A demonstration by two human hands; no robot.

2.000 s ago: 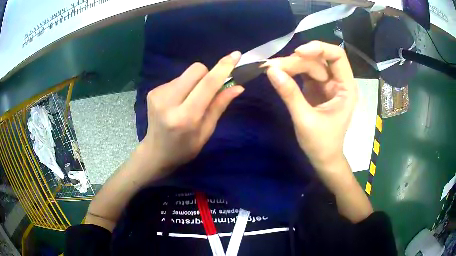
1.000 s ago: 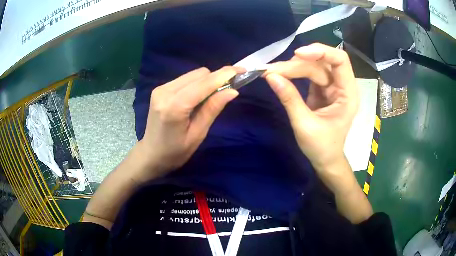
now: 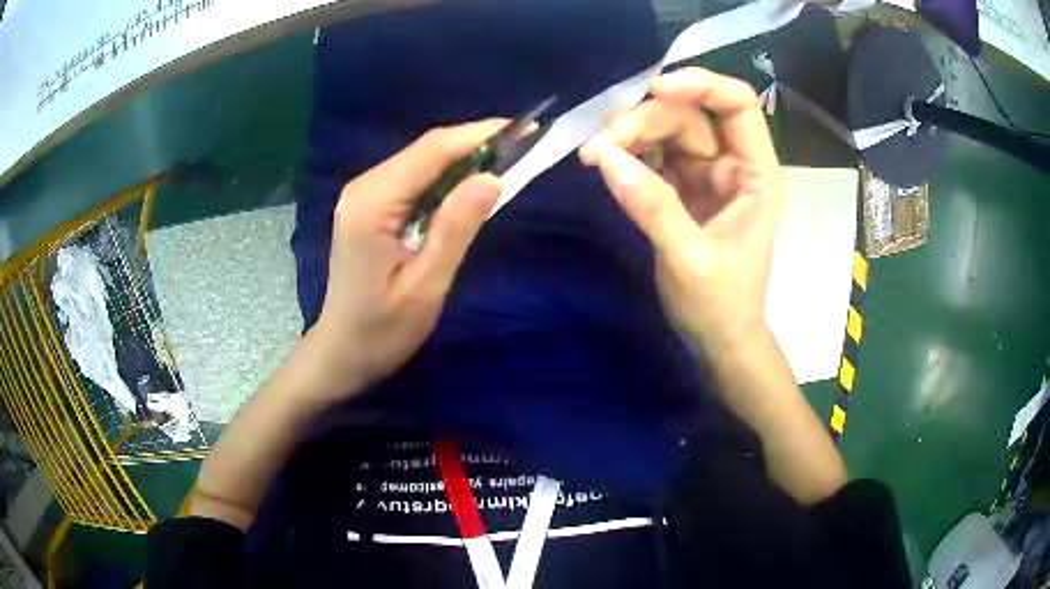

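Observation:
My left hand [image 3: 397,247] is closed around small dark thread snips [image 3: 514,138] with a green part; the blades point up and right past my fingertips. A long white tape [image 3: 587,117] runs from the upper right down to my left thumb area. My right hand [image 3: 720,207] is beside the tape, thumb and index finger nearly together at its lower edge; whether they pinch anything is too small to tell. Navy cloth [image 3: 518,299] lies over my lap below both hands.
A white table edge [image 3: 138,109] with printed marks crosses the top. A yellow wire basket [image 3: 69,380] with scraps is at left, a pale mat [image 3: 230,311] beside it. Yellow-black floor tape [image 3: 850,345] and a dark round disc [image 3: 892,98] with white strips are at right.
The snips have turned from lying level against my right fingertips to pointing up and right, apart from them. My right hand has shifted slightly left and up. More of the tape shows between my hands.

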